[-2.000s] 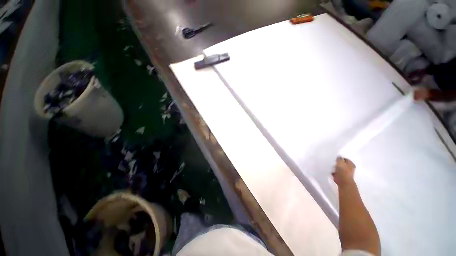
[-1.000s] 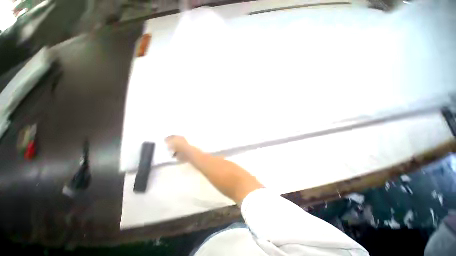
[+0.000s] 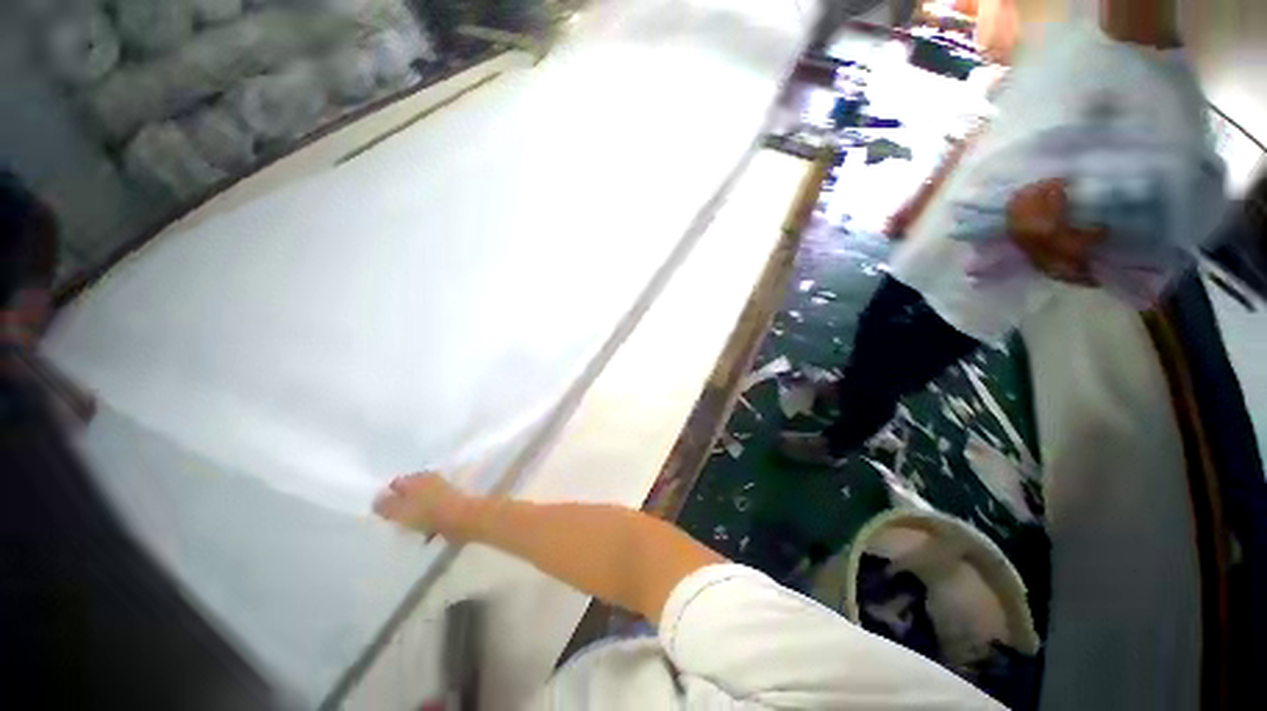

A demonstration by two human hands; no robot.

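White fabric (image 3: 417,278) covers the long table. My right hand (image 3: 424,507) reaches in from the lower right, its fingers closed on the fabric near its near-side edge. A crease runs from this hand to another person's hand at the far left. A thin grey edge line (image 3: 611,347) runs lengthwise along the fabric's near side. A dark, blurred bar (image 3: 463,653) stands out over the off-white underlay (image 3: 681,333). A small patch of skin beside the bar, cut off by the bottom edge, may be my left hand; its grip is hidden.
A person (image 3: 1070,181) carrying a cloth bundle walks in the aisle at the right. A round scrap bin (image 3: 1021,611) stands on the littered green floor. Wrapped rolls (image 3: 264,111) lie beyond the far table edge. A thin brown strip (image 3: 417,118) lies along that edge.
The view has swung to the table's other direction. My right hand, near the dark bar at the fabric corner a second ago, is now on the fabric. The walking person has come into view.
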